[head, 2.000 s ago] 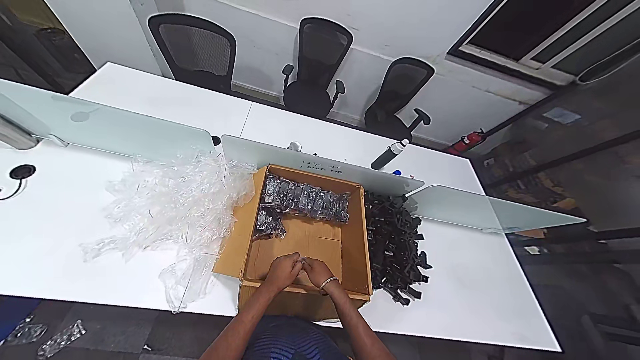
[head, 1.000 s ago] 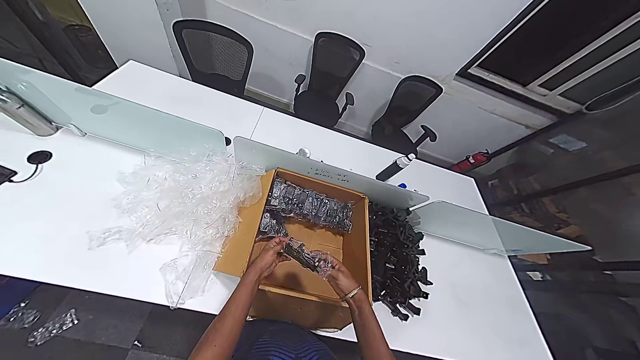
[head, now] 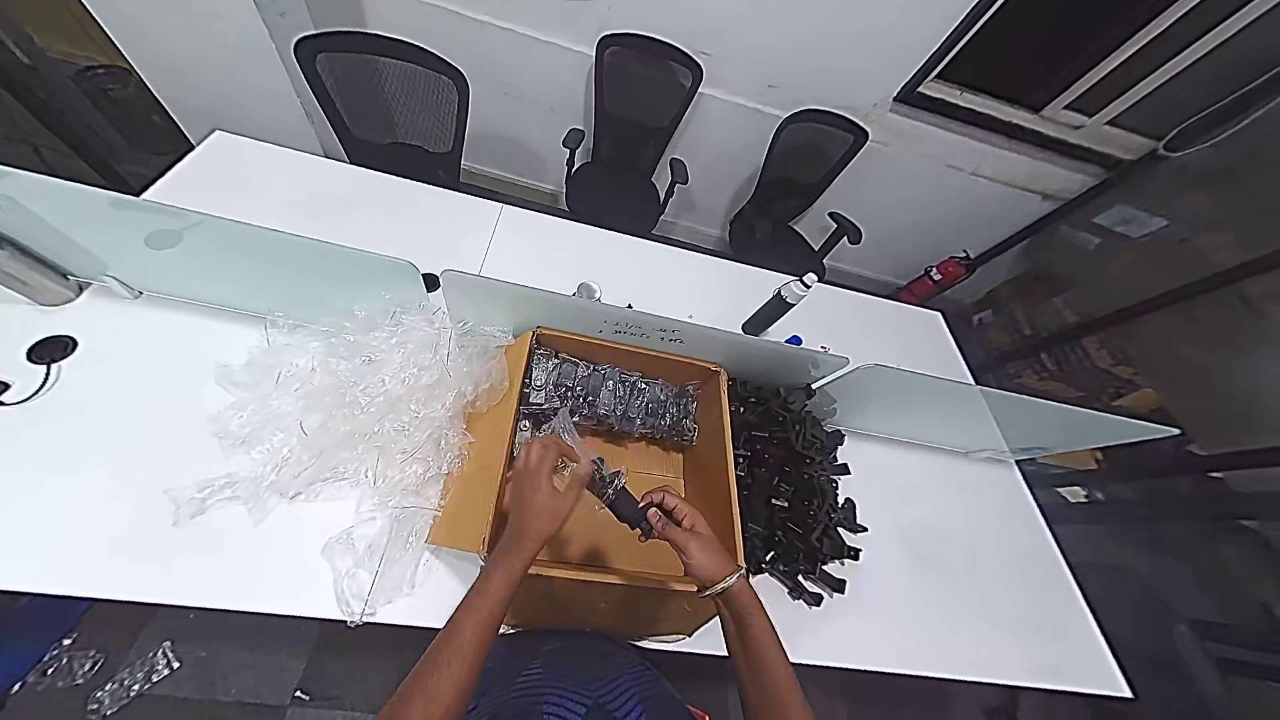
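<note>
Over an open cardboard box [head: 733, 470], my right hand [head: 688, 530] grips the lower end of a black plastic part [head: 624, 503]. The part lies slanted, with its upper end still partly in a clear plastic bag [head: 568, 432]. My left hand [head: 545, 485] pinches that bag at the upper left. Inside the box, several black parts in clear wrapping [head: 612, 398] stand in a row along the far wall. A heap of crumpled clear bags [head: 340, 410] lies left of the box, and a pile of unwrapped black parts [head: 795, 490] lies to its right.
Frosted glass dividers [head: 640, 325] cross the white table [head: 950, 560] behind the box. A dark bottle with a white top [head: 780, 305] stands beyond them. Three black chairs [head: 640, 130] are at the far side. Clear bags [head: 135, 680] lie on the floor at lower left.
My hands, close together two seconds ago, are now apart with the black part between them. Since one second ago, the bag has come partly off it toward my left hand.
</note>
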